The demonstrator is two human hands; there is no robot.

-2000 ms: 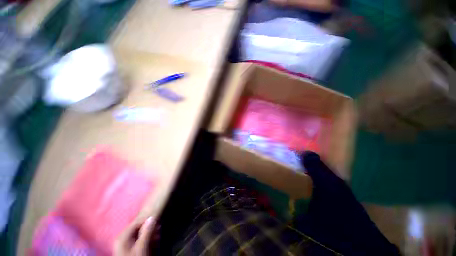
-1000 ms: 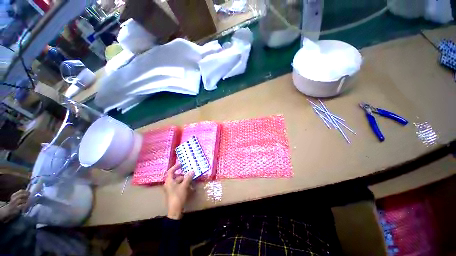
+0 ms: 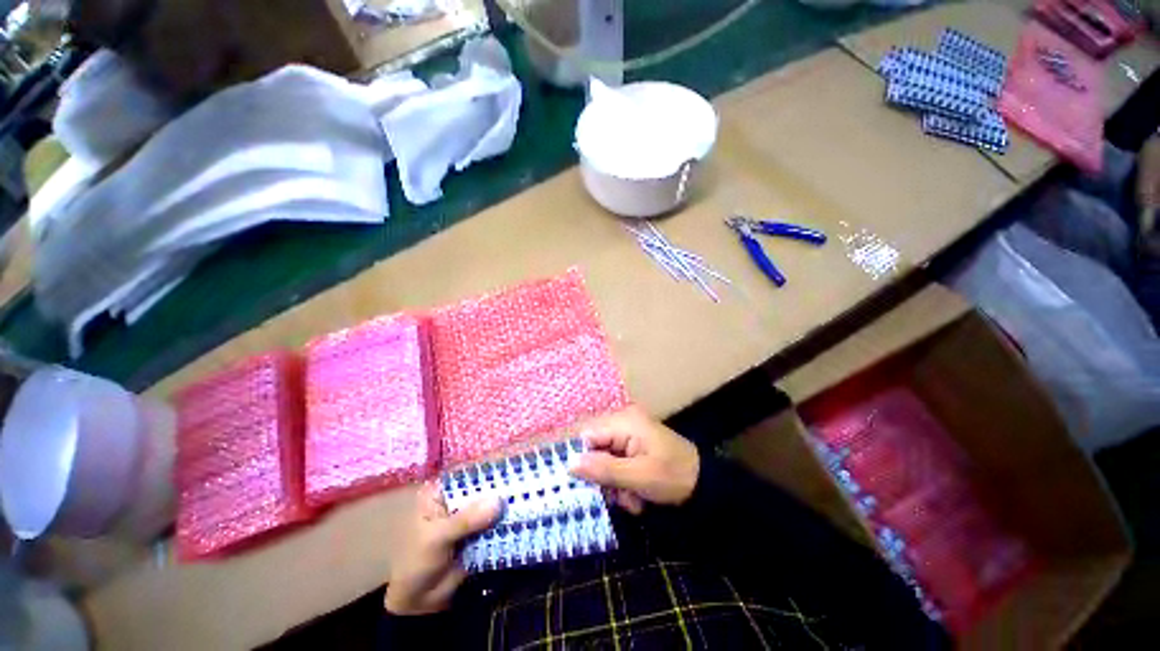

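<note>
A white PCB panel (image 3: 534,506) with rows of dark dots is held over the lap at the bench's front edge. My left hand (image 3: 430,547) grips its left end, thumb on top. My right hand (image 3: 642,458) grips its upper right corner. Flat pink bubble wrap (image 3: 524,363) lies just behind the panel. Two thick pink wrapped stacks (image 3: 369,404) stand to its left. Blue-handled flush cutters (image 3: 773,246) lie open on the cardboard, touched by neither hand.
Thin white sticks (image 3: 678,262) lie before a white tub (image 3: 646,146). An open cardboard box (image 3: 1081,560) with pink-wrapped boards is below at right. Blue-white boards (image 3: 948,89) lie far right. White bags (image 3: 242,165) cover the green belt. A white container (image 3: 70,452) stands left.
The view has turned right. The panel has moved off the pink stacks towards the lap. My right hand has come into view and now grips it along with my left hand.
</note>
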